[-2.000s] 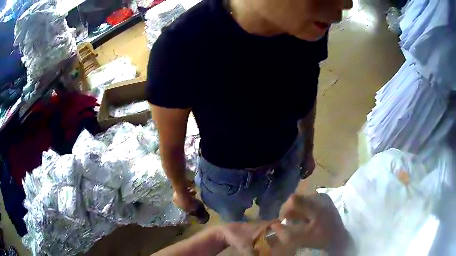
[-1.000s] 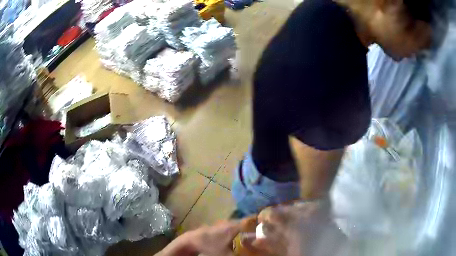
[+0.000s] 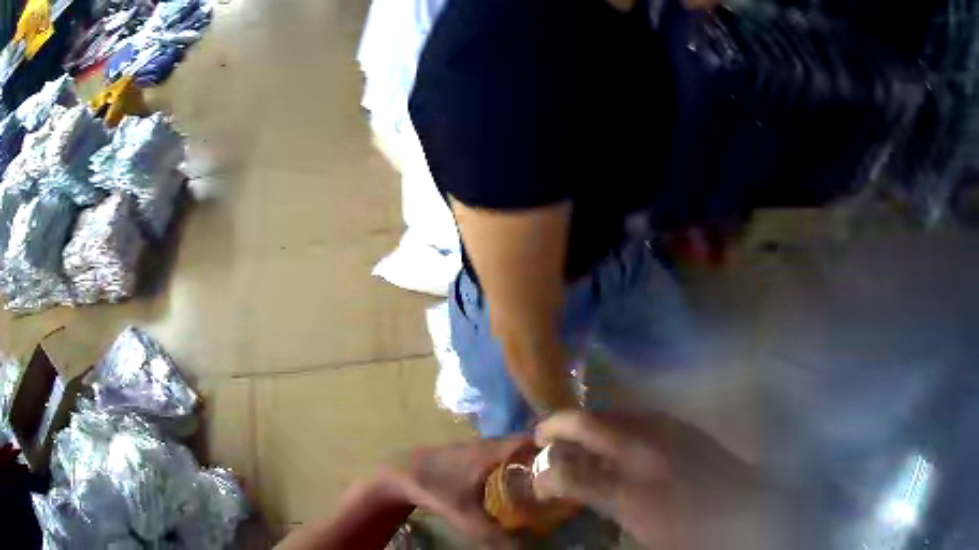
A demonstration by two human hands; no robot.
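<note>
An orange-amber drink bottle [image 3: 513,498] with a white cap is at the bottom centre, between my two hands. My left hand [image 3: 451,483] is wrapped around the bottle's body from the left. My right hand [image 3: 612,462] has its fingers on the white cap [image 3: 541,471] from the right; it is blurred. The lower part of the bottle is partly hidden by my hands and is close to the picture's bottom edge.
A person in a dark T-shirt [image 3: 537,97] and jeans stands just in front of my hands. Silvery bagged stacks [image 3: 134,473] lie on the tan floor [image 3: 311,312] at the left, beside an open box [image 3: 41,403]. Dark bagged garments [image 3: 816,97] hang at the upper right.
The view has swung to the right, so the floor stacks sit farther left and dark garments show at the right. The person has turned away. My hands stay on the bottle and cap.
</note>
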